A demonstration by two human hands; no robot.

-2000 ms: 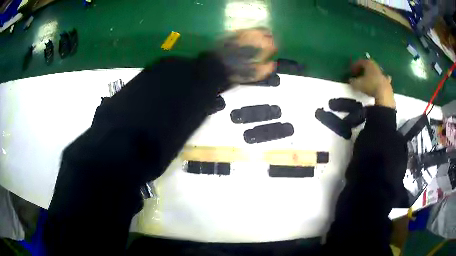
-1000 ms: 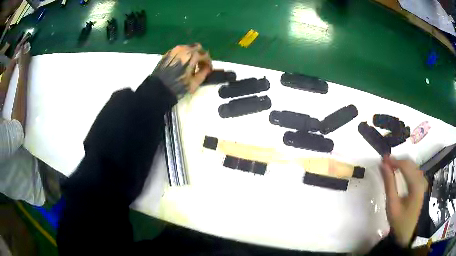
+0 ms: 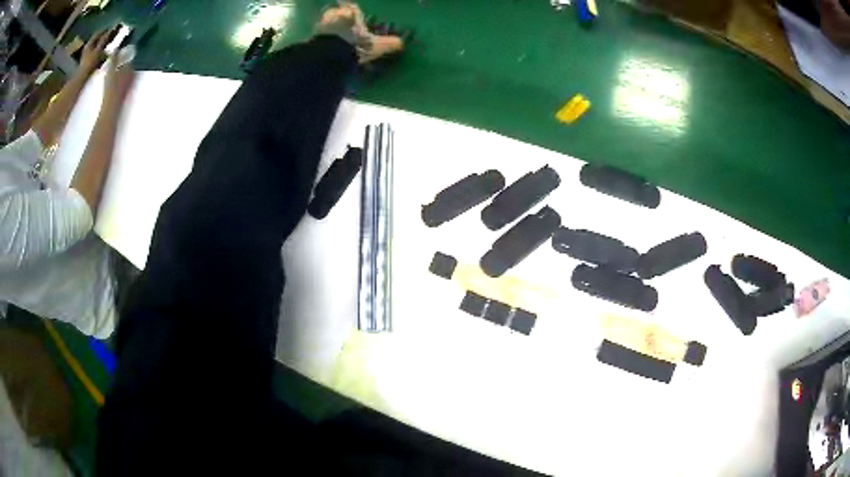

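Note:
My left hand (image 3: 359, 35), with a dark sleeve, reaches over the green belt at the top. Dark units (image 3: 380, 54) show under and beside its fingers; whether it grips one is unclear. My right hand is out of the picture. Several black housings (image 3: 522, 240) lie loose on the white tabletop, and one black housing (image 3: 336, 183) lies beside my left sleeve. Shiny silver rods (image 3: 377, 233) lie in parallel to its right. Tan strips (image 3: 643, 337) have black stop blocks (image 3: 636, 361) beside them.
Another person's hands and arms (image 3: 104, 121) are at the left. The green belt (image 3: 485, 84) runs behind the table and holds a yellow item (image 3: 573, 109) and a slim black unit (image 3: 260, 47). A pink piece (image 3: 812, 296) lies near a black box with a red light (image 3: 796, 389) at the right.
The view has shifted left. My left hand has moved from the housings on the table out over the belt. Two housings near the rods lie more slanted. My right hand has left the picture.

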